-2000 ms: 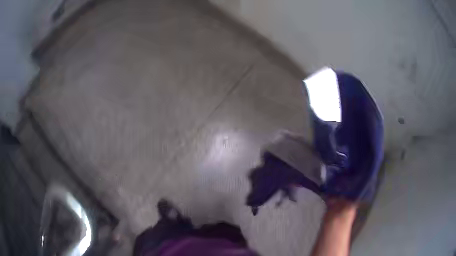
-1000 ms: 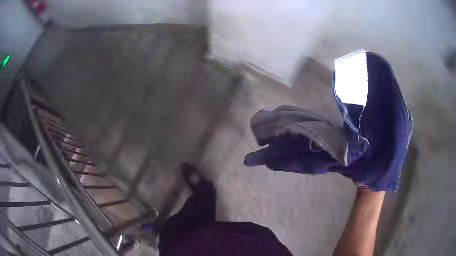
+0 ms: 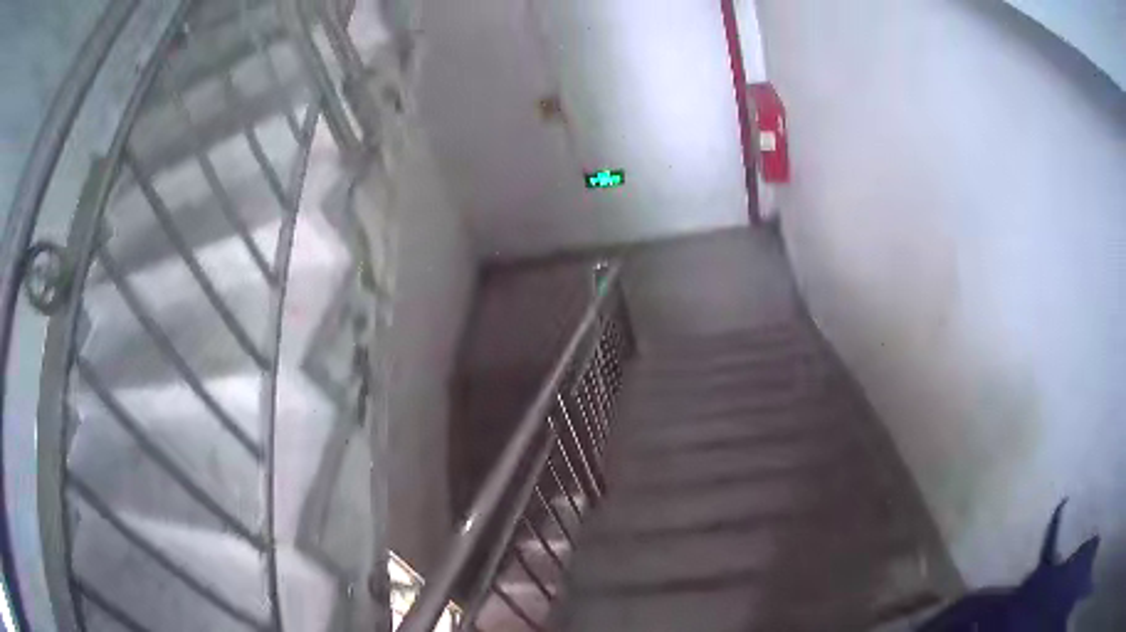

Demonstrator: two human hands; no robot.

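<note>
A small part of the dark blue denim garment (image 3: 1031, 602) shows at the bottom right corner, cut off by the picture's edge, with a pointed flap sticking up. The white slip is out of the picture. My right hand is out of the picture, so its hold on the garment does not show. My left hand is not in view.
Grey stairs (image 3: 716, 494) lead down to a landing (image 3: 710, 278). A metal handrail (image 3: 525, 432) runs along their left side. Another flight with railings (image 3: 272, 370) stands at the left. A red box (image 3: 771, 133) and green exit sign (image 3: 604, 179) are on the walls.
The view has swung up from the floor to the stairwell. The garment has dropped to the bottom right corner, and my right hand, its forearm and the white slip have left the picture.
</note>
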